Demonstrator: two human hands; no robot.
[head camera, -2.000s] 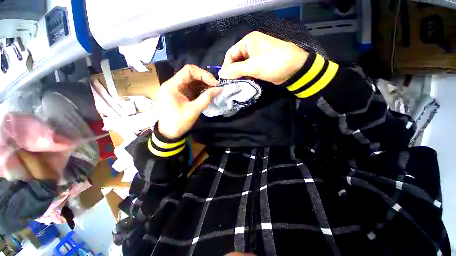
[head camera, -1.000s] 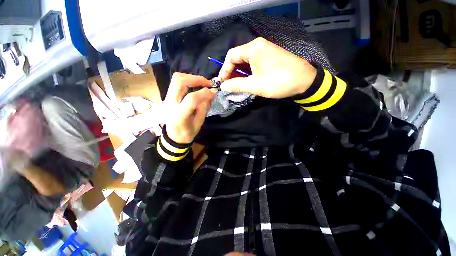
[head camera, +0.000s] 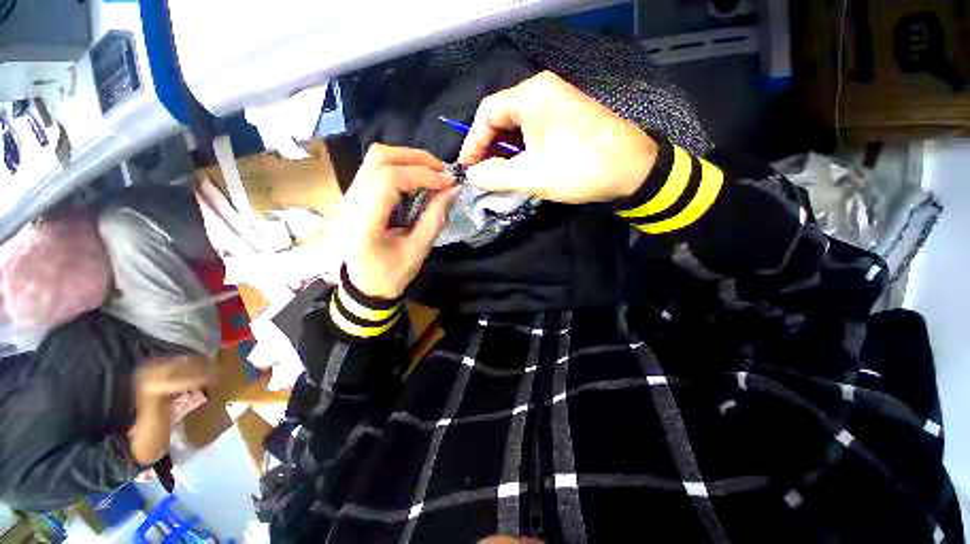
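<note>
A small garment section (head camera: 489, 210) with a pale grey-white centre and a speckled edge lies over soft black fabric (head camera: 511, 271). My left hand (head camera: 390, 218) pinches its edge between thumb and fingertips. My right hand (head camera: 558, 143) pinches the same edge, its fingertips almost touching the left ones. A thin blue stick (head camera: 453, 124), perhaps a seam ripper or pen, sticks out of my right hand; its other part is hidden by the fingers. The exact point of contact at the fingertips is too small to tell.
A white sewing-machine table edge (head camera: 319, 53) crosses the top. Black-and-white speckled fabric (head camera: 628, 90) lies behind my right hand. A cardboard box (head camera: 287, 179) with pale cloth pieces is at left. Another person (head camera: 74, 404) is at far left. A brown carton (head camera: 893, 74) stands at upper right.
The hands have drawn together at the edge since the earliest frame, covering more of the pale piece. The blue stick now points up-left. The other person's arm has moved right.
</note>
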